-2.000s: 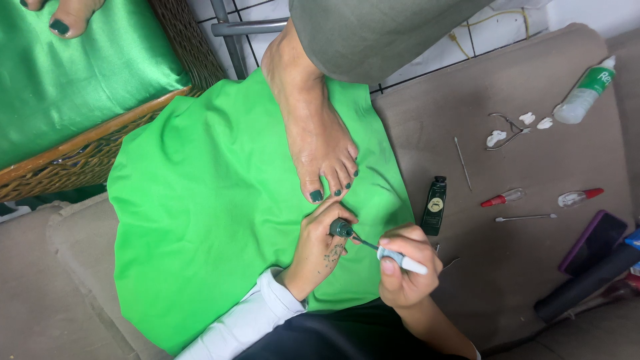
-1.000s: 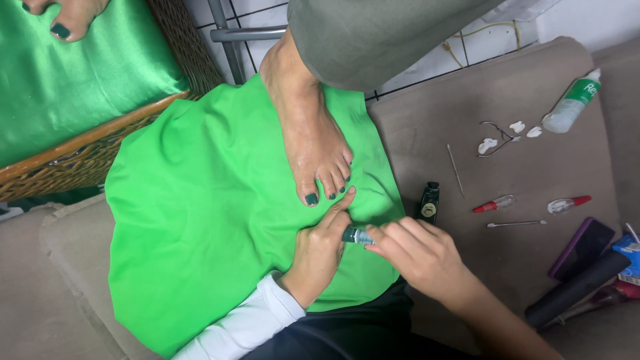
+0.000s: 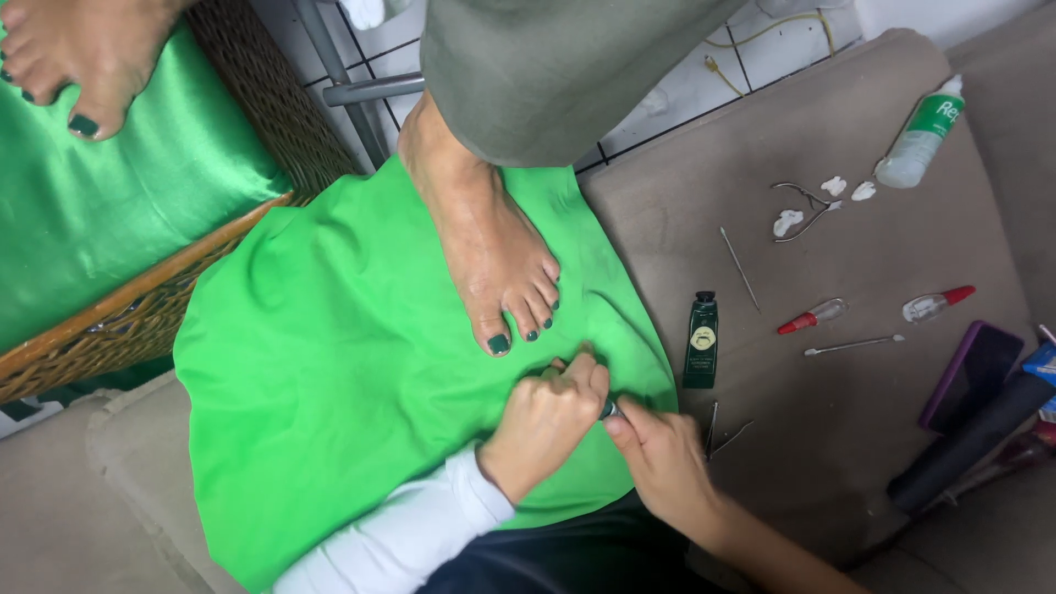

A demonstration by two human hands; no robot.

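Just below another person's bare foot [image 3: 499, 264], whose toenails are painted dark green, my left hand [image 3: 549, 421] is closed around a nail polish bottle [image 3: 608, 409]. Only a small part of the bottle shows between my hands. My right hand [image 3: 668, 462] grips its cap end from the right; the cap is mostly hidden by the fingers. Both hands are over a bright green cloth [image 3: 330, 355], on which the foot rests. A dark green tube [image 3: 701, 342] with a round cream label lies to the right of my hands.
On the beige cushion [image 3: 825, 140] lie cuticle nippers [image 3: 813, 219], cotton bits [image 3: 833, 186], metal tools [image 3: 854, 346], red-capped small containers [image 3: 813, 316], a bottle with a green label [image 3: 920, 132] and a phone [image 3: 973, 375]. A wicker-sided seat [image 3: 140, 313] at left bears another foot [image 3: 103, 58].
The white-handled polish brush, held out of the bottle two seconds ago, is now out of sight at the bottle. My hands have come together around it. The foot at upper left shows more.
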